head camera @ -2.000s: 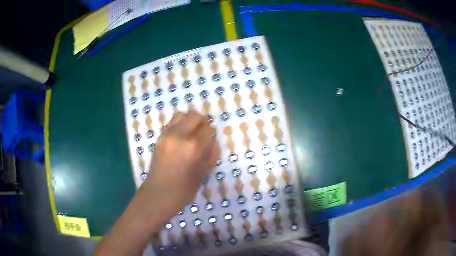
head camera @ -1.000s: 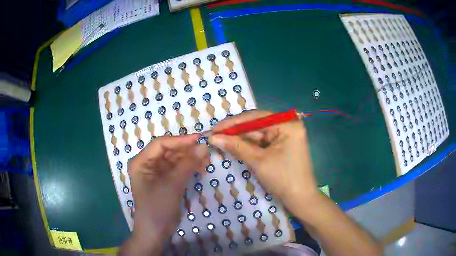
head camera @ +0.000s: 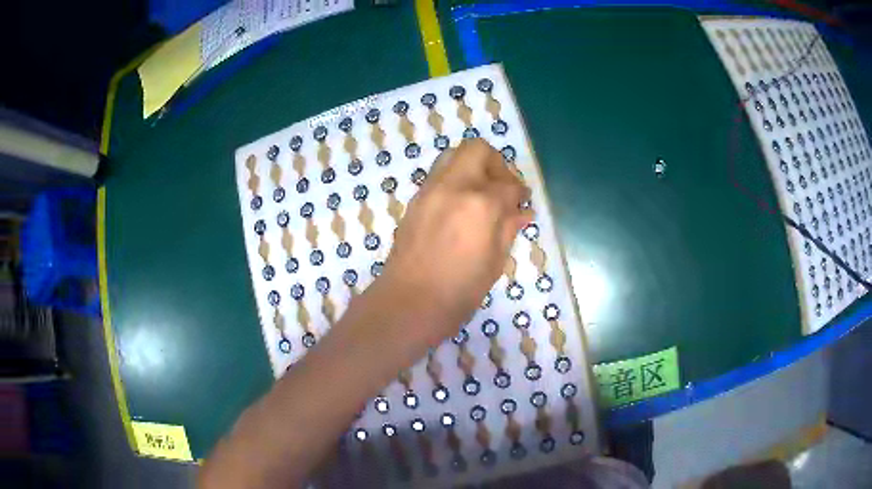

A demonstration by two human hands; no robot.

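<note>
A white slotted tray [head camera: 246,205] lies in front of me, with small round speaker units [head camera: 531,231] at the ends of its tan cutouts. My left hand [head camera: 459,224] reaches over it from the lower left, fingers curled together near the right edge in the upper half. A small shiny disc shows beside the fingertips; whether they grip it or it sits in the tray, I cannot tell. A dark brownish shape is cut off by the bottom right edge and may be my right hand. The red test probe is not visible.
A loose unit [head camera: 660,167] lies on the green mat. Another loaded tray [head camera: 803,172] is at the right, crossed by thin leads [head camera: 830,254]. Printed papers [head camera: 272,24] and a yellow sheet [head camera: 167,74] are at the far left. A green label [head camera: 639,377] sits right of the tray.
A second ago both hands were together over the tray, the right holding the red probe. The probe has left view, and my left hand has moved to the tray's upper right part.
</note>
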